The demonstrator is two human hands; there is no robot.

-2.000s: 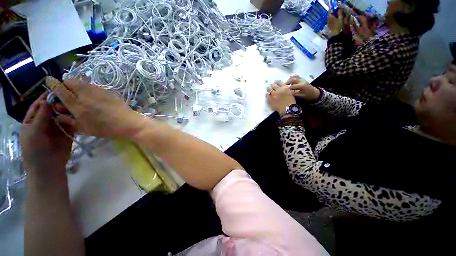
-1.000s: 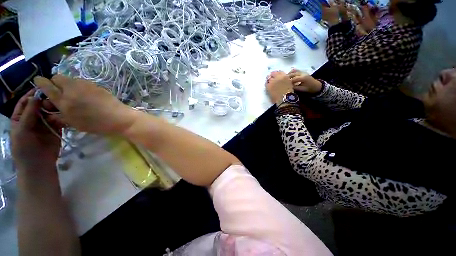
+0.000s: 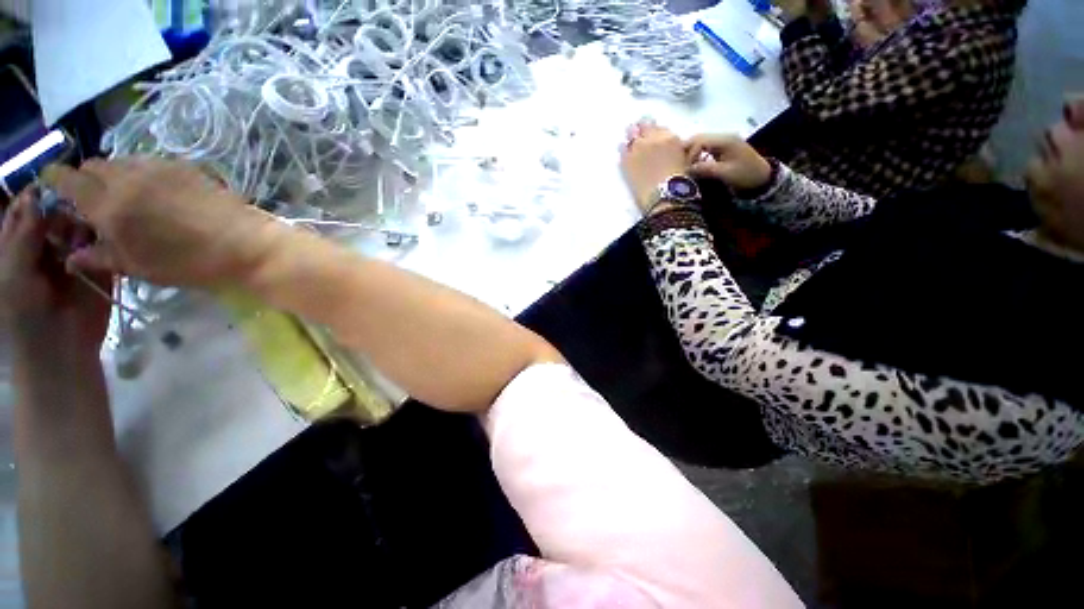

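My left hand (image 3: 50, 268) is at the far left, partly cut off by the picture's edge, with its fingers closed around a white USB cable (image 3: 105, 295). My right hand (image 3: 166, 220) is against it, its fingertips on the same cable near the top of my left hand. Part of the cord hangs below the fingers, with a grey-white end (image 3: 131, 363) under my right hand. The coiled part is mostly hidden by my fingers, and the hands are blurred.
A large cable pile (image 3: 345, 95) lies behind my right hand. Yellow tape (image 3: 291, 363) is at the table edge under my right forearm. A white paper sheet (image 3: 95, 48) and smartphone (image 3: 33, 161) are at upper left. Two persons sit at right, one with a watch (image 3: 679, 188).
The view has shifted, so table, pile and persons sit differently in the picture. My hands appear further left and still hold the cable together.
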